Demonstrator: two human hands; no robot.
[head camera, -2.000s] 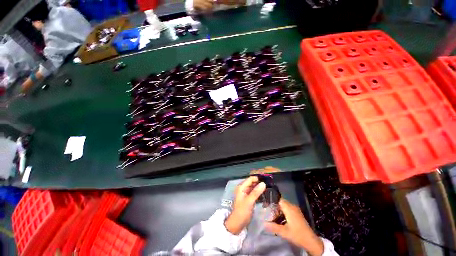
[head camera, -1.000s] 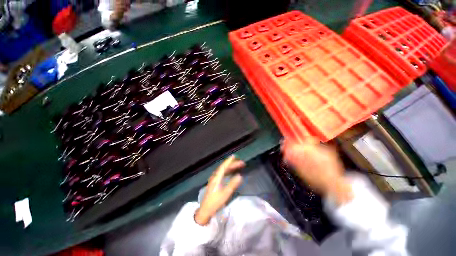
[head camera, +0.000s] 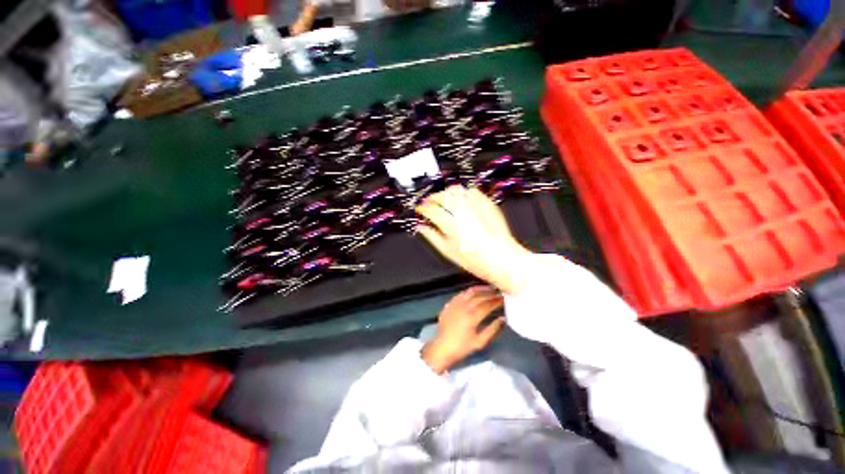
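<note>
A black tray (head camera: 408, 264) on the bench holds rows of dark clipped components (head camera: 315, 231) with thin silver prongs and magenta glints. A white paper slip (head camera: 412, 168) lies on them. My right hand (head camera: 471, 231) reaches over the tray, fingertips at the front row of parts; whether it grips one is hidden. My left hand (head camera: 466, 322) is low at the tray's front edge, fingers loosely curled, with nothing visible in it. A red compartment tray (head camera: 741, 218) tops a stack at right, its far pockets holding small dark components (head camera: 679, 138).
Red trays (head camera: 139, 417) lean low at left. Another red tray (head camera: 811, 120) is at far right. A dark bin under the bench edge is partly behind my right sleeve. A cardboard box (head camera: 171, 79), a blue item (head camera: 218, 76) and people's arms are across the bench.
My hands held a dark part together, then my right hand was by the red stack; now it is over the black tray. The red tray's fourth row shows one more component. The view has swung back left.
</note>
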